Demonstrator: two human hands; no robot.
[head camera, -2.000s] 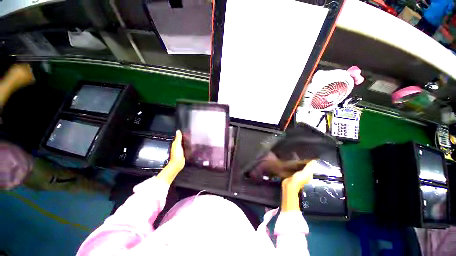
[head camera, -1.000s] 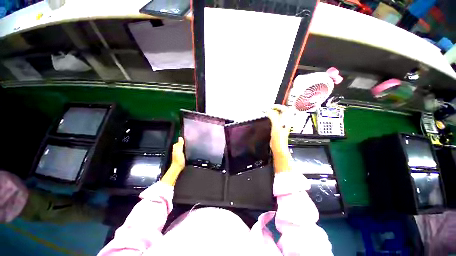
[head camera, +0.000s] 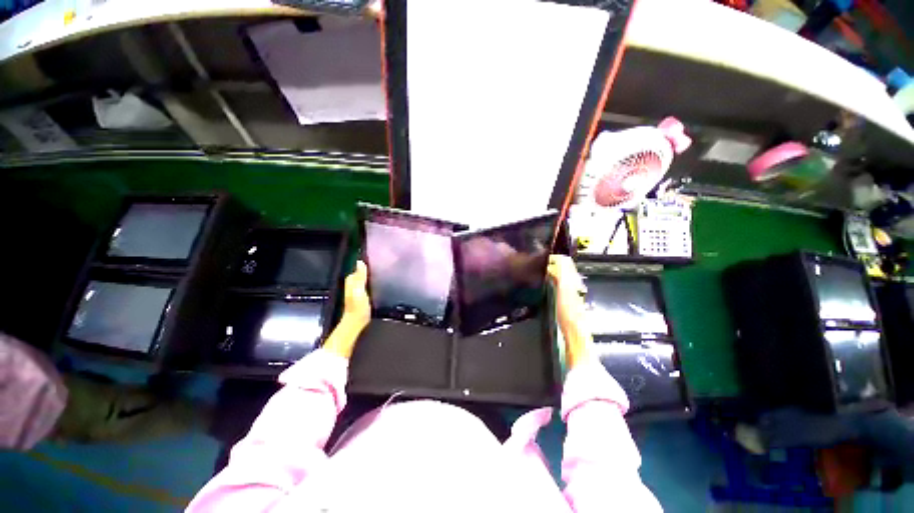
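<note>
My left hand (head camera: 353, 306) grips the outer left edge of a dark tablet-like unit (head camera: 409, 273), whose screen shows a pale pinkish reflection. My right hand (head camera: 569, 301) grips the outer right edge of a second unit (head camera: 504, 273), with a darker screen. Both units are tilted up side by side, their inner edges meeting or nearly meeting at the middle. They are over the far part of a black two-pocket tray (head camera: 403, 363), whose near part shows bare in front of them. My fingers behind the units are hidden.
Trays with screens lie to the left (head camera: 271, 331) and right (head camera: 641, 376); taller stacks stand at far left (head camera: 122, 316) and far right (head camera: 787, 331). A bright white panel (head camera: 496, 110) stands behind. A pink-white fan (head camera: 631, 170) and calculator (head camera: 664, 228) are right of it. Another person's sleeve (head camera: 25, 391) is at left.
Both units were apart two seconds ago, the right one blurred in motion; now they are side by side. Since one second ago my right hand has moved down from the right unit's top corner to its side.
</note>
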